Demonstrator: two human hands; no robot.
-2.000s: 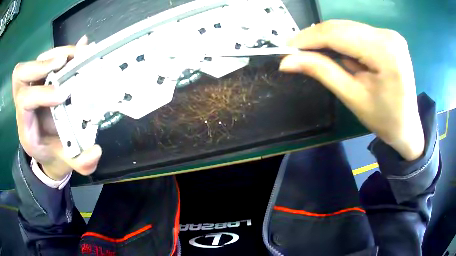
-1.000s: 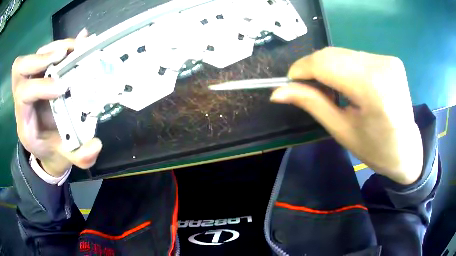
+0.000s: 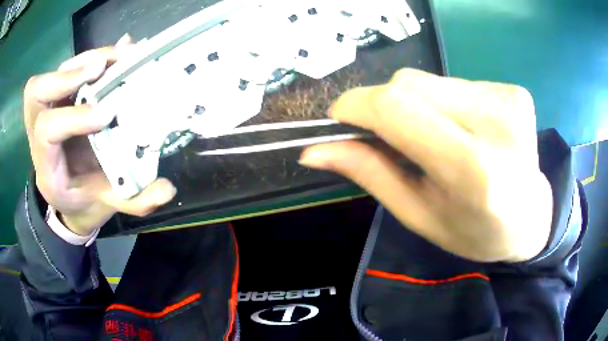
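Observation:
The white three-unit assembly (image 3: 227,73) is tilted above the tray, its curved edge away from me and its zigzag edge toward me. My left hand (image 3: 80,133) grips its left end, thumb on the near corner. Ring coil units show at the notches, the leftmost one (image 3: 177,142) nearest the tweezers. My right hand (image 3: 453,160) holds the silver tweezers (image 3: 280,144) between thumb and fingers. Their two legs are spread apart, tips pointing left just beside the leftmost notch; whether they touch is unclear. A tangle of copper wire offcuts (image 3: 307,100) lies in the tray, partly hidden by tweezers and hand.
The black tray (image 3: 437,40) lies at the near edge of the green bench (image 3: 493,40), under the assembly. A yellow strip runs along the bench's front edge. My dark jacket is below. A dark object is cut off at the upper left corner.
My right hand and the tweezers have moved left and a little down from the middle notches, and the tweezer legs have opened. My left hand and the assembly have shifted slightly right.

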